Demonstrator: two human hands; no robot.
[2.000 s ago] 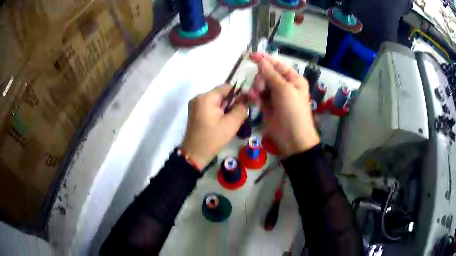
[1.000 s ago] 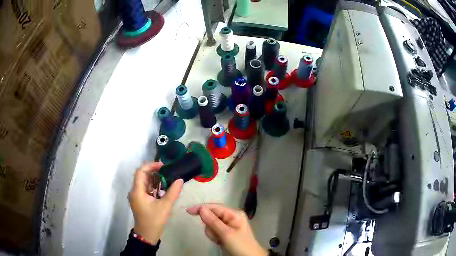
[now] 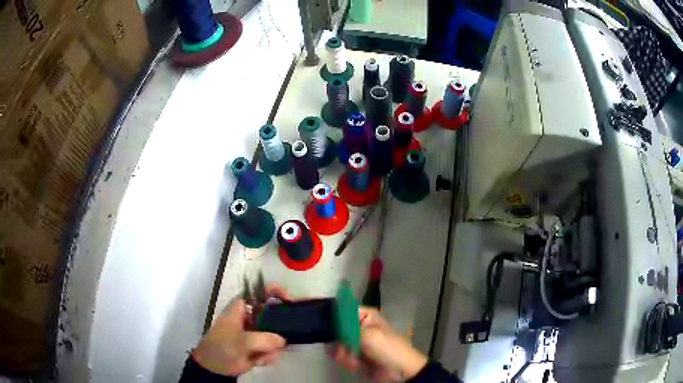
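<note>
A dark thread cone point(image 3: 299, 320) with a green base lies sideways in the air between my hands, low in the picture. My left hand point(image 3: 241, 336) holds its narrow end and also keeps metal thread snips point(image 3: 253, 288) in the fingers, blades pointing up. My right hand point(image 3: 380, 345) is at the green base, fingers around its rim and slightly blurred. Any loose thread between the fingers is too thin to see. A dark cone on a red base point(image 3: 298, 245) stands just beyond my hands.
Several cones, such as a blue one point(image 3: 325, 209), crowd the table behind. A screwdriver point(image 3: 373, 283) and a slim metal tool point(image 3: 353, 230) lie beside them. The sewing machine head point(image 3: 524, 112) is at right. A large blue cone point(image 3: 196, 26) sits on a dark disc at upper left.
The green-based cone has moved down and right, away from the standing cones, and turned level. My right hand, apart from it before, is now at its base. The red-based cone behind is uncovered.
</note>
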